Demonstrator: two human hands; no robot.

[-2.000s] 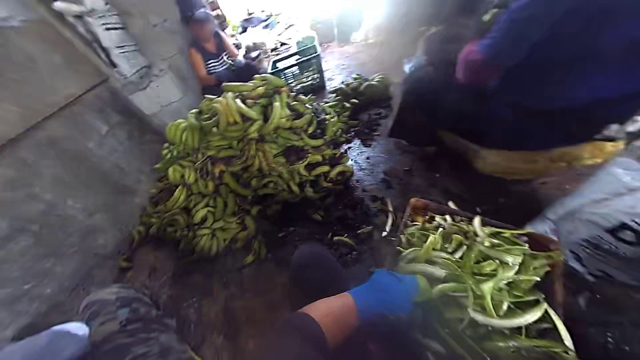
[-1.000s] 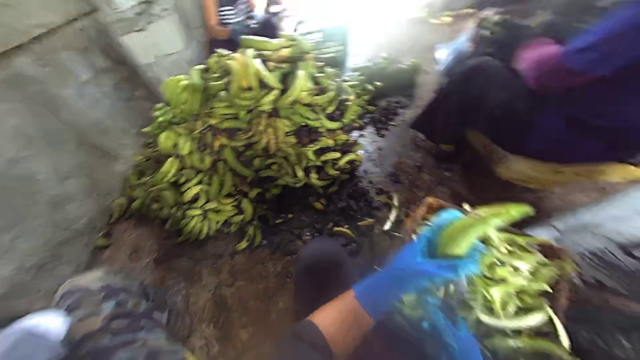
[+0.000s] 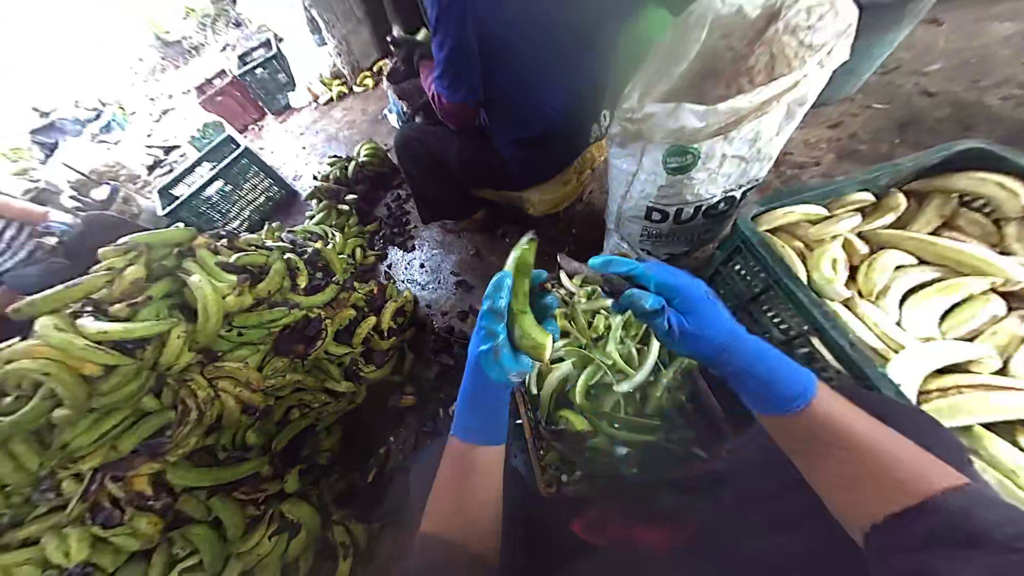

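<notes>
My left hand, in a blue glove, holds a green plantain upright, its lower end cut. To its right my right hand, also gloved in blue, grips a dark knife, mostly hidden by the fingers, with the tip pointing toward the plantain. Below both hands a crate holds green plantain peels. A large pile of unpeeled green plantains lies on the floor at the left. At the right, a dark green plastic crate is full of peeled plantains.
A white woven sack bearing print stands beyond my right hand. A person in dark blue clothes sits ahead, and another person is at the far left. Green crates and a red crate stand behind the pile.
The view has swung far to the right. My left hand, with a plantain in it a second ago, is now beside my right hand, which has come into view with the knife.
</notes>
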